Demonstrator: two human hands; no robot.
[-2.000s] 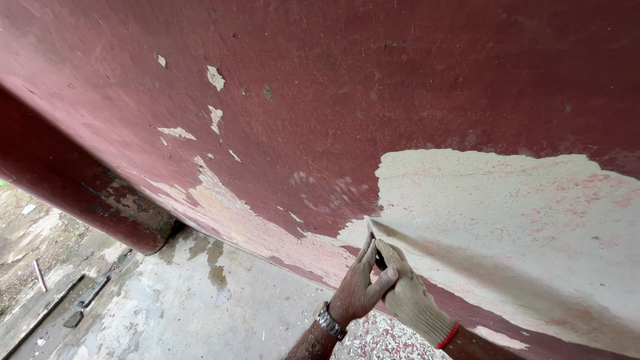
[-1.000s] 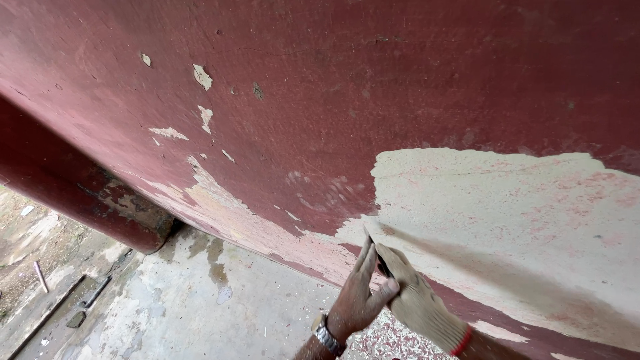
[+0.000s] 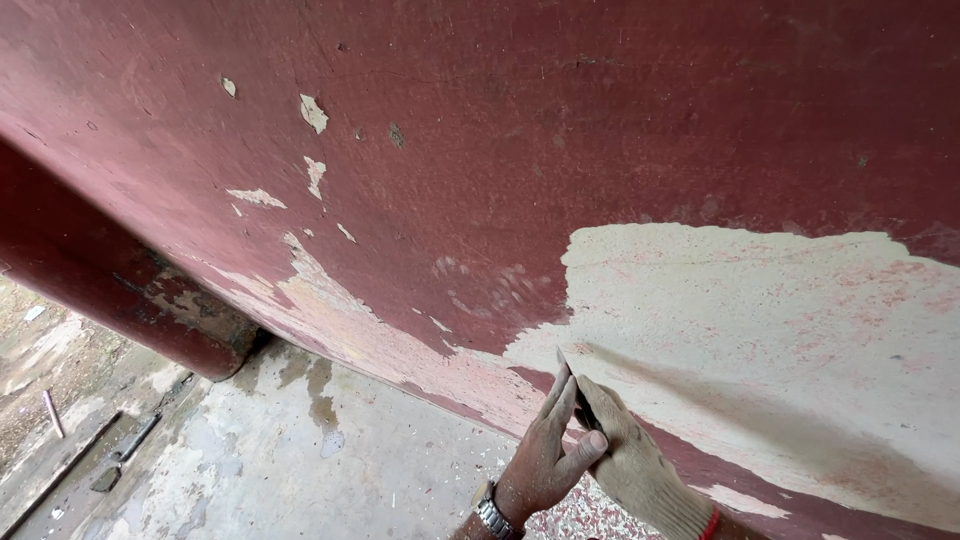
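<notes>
My right hand (image 3: 637,457), in a beige knitted glove with a red cuff edge, is closed on a scraper (image 3: 564,361) with a dark handle. The thin blade points up and meets the wall at the lower left of a large pale patch (image 3: 735,315). My left hand (image 3: 547,457) is bare, wears a metal wristwatch (image 3: 493,514), and presses its straight fingers against the scraper from the left. Dark red paint (image 3: 465,135) covers the wall around the patch, with flaked spots at the upper left. Most of the tool is hidden between the hands.
A dark red column (image 3: 112,277) with a worn base stands at the left. Paint chips (image 3: 577,510) litter the concrete floor (image 3: 375,442) below my hands. A hammer-like tool (image 3: 135,442), a dark bar (image 3: 67,472) and a pale stick (image 3: 52,414) lie at the lower left.
Both hands, with the scraper between them, have moved slightly down and left along the lower left edge of the pale patch. The grip looks the same.
</notes>
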